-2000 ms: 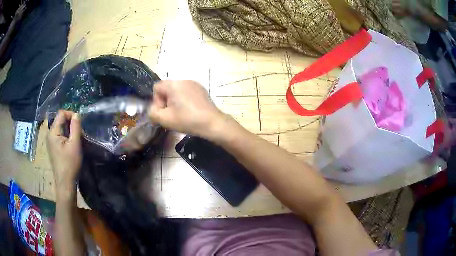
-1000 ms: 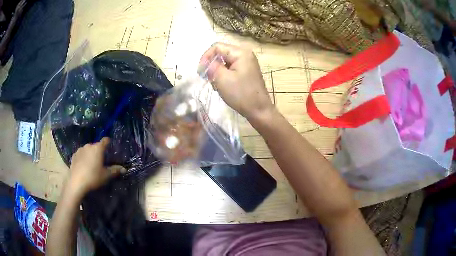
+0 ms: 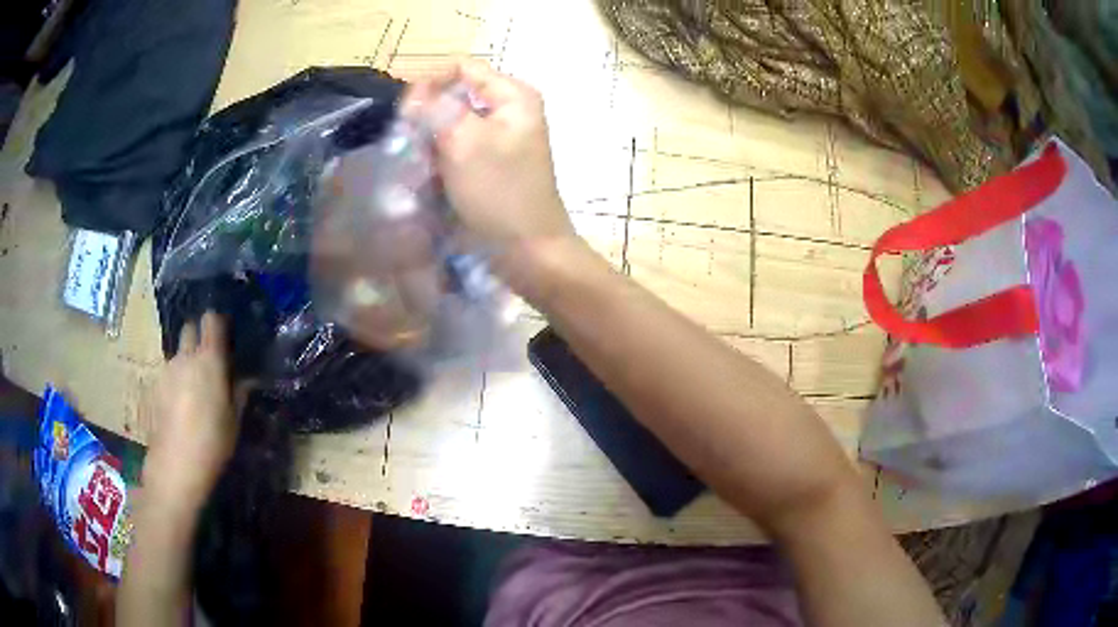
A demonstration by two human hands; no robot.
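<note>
My right hand (image 3: 490, 159) grips the top of a clear zip bag (image 3: 374, 245) with small brownish pieces, blurred, held over the open black plastic bag (image 3: 356, 398). Another clear zip bag (image 3: 233, 214) with dark green pieces lies on the left part of the black bag, partly hidden. Something blue (image 3: 285, 289) shows inside the black bag. My left hand (image 3: 196, 404) is at the black bag's lower left edge, blurred; whether its fingers hold the plastic cannot be told.
A smartphone (image 3: 613, 429) lies partly under my right forearm. A white tote bag with red handles (image 3: 969, 404) stands at right, gold-brown fabric (image 3: 785, 61) at the far side. Dark cloth (image 3: 129, 104), a small labelled packet (image 3: 92, 276) and a blue-red packet (image 3: 83, 484) are at left.
The brownish-piece bag came out of the black bag to the right, then moved back left over it in my right hand. The view has shifted, so the tote sits further right.
</note>
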